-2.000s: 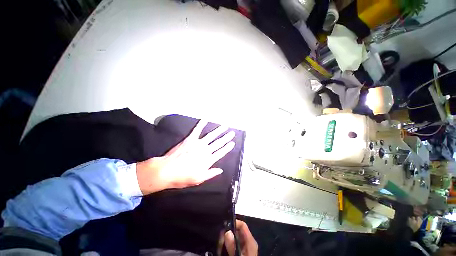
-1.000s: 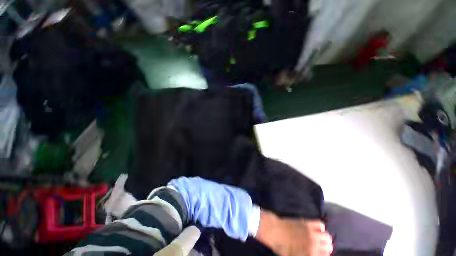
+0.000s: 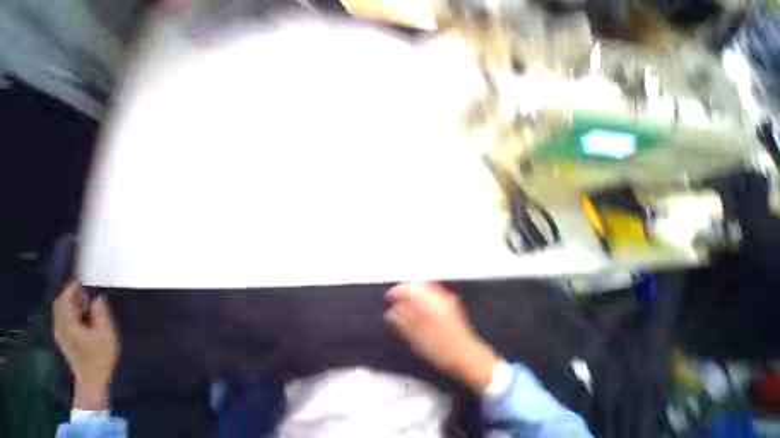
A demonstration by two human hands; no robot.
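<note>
The dark garment (image 3: pixel 257 329) hangs below the front edge of the white table (image 3: pixel 282 171), across my lap. My left hand (image 3: pixel 85 329) is at the table's front left corner with its fingers curled on the upper edge of the dark cloth. My right hand (image 3: pixel 428 321) is near the middle of the front edge, fingers bent down and closed on the cloth's upper part. The picture is blurred, so the exact finger grip is hard to see.
Black scissors (image 3: pixel 532 224) lie on the table at the right. The sewing machine's green control panel (image 3: pixel 609 144) has a lit screen. A yellow item (image 3: pixel 624 231) lies right of the scissors. A white cloth (image 3: pixel 363 406) shows at my lap.
The view has swung back from the floor to the table and machine. The garment now lies below the front edge, both hands are in view, and they are spread apart on the cloth.
</note>
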